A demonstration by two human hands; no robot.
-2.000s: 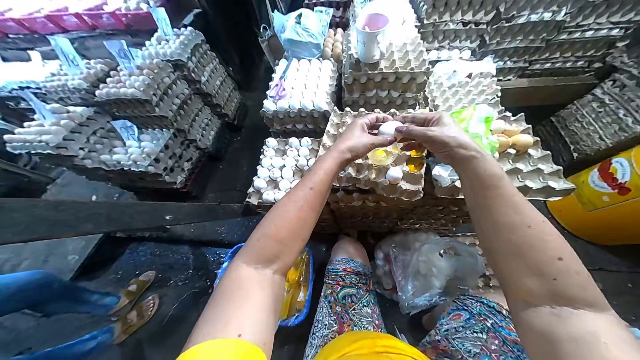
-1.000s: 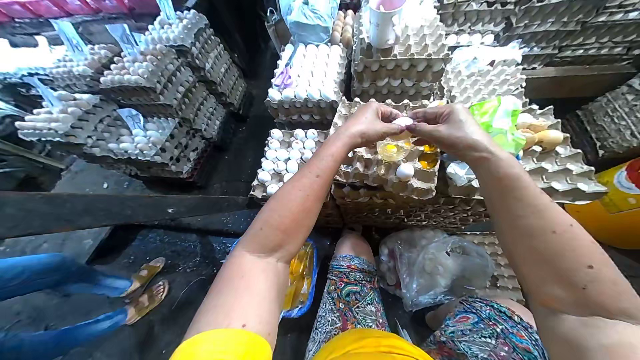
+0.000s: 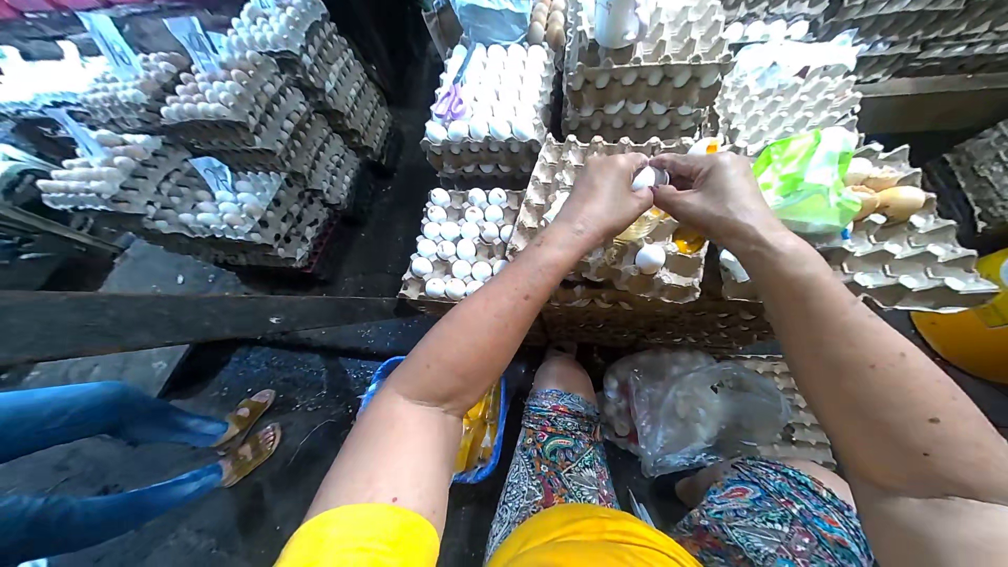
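Note:
My left hand and my right hand meet over a cardboard egg tray. Between their fingertips is a white egg or eggshell; both hands grip it. Just below lies a clear container or bag with yellow egg content, partly hidden by my hands. Beside it are orange-yellow yolk and a whole white egg, both on the tray. Another shell piece with yolk shows behind my right hand.
Left of the tray sit white eggs and purple-handled scissors on more eggs. A green plastic bag lies at right. Below are a blue basket with yellow contents and a clear plastic bag. A person's sandalled feet are at lower left.
The fingers have shifted around the egg, and its white side now shows between both hands. The eggs and trays around them look unchanged.

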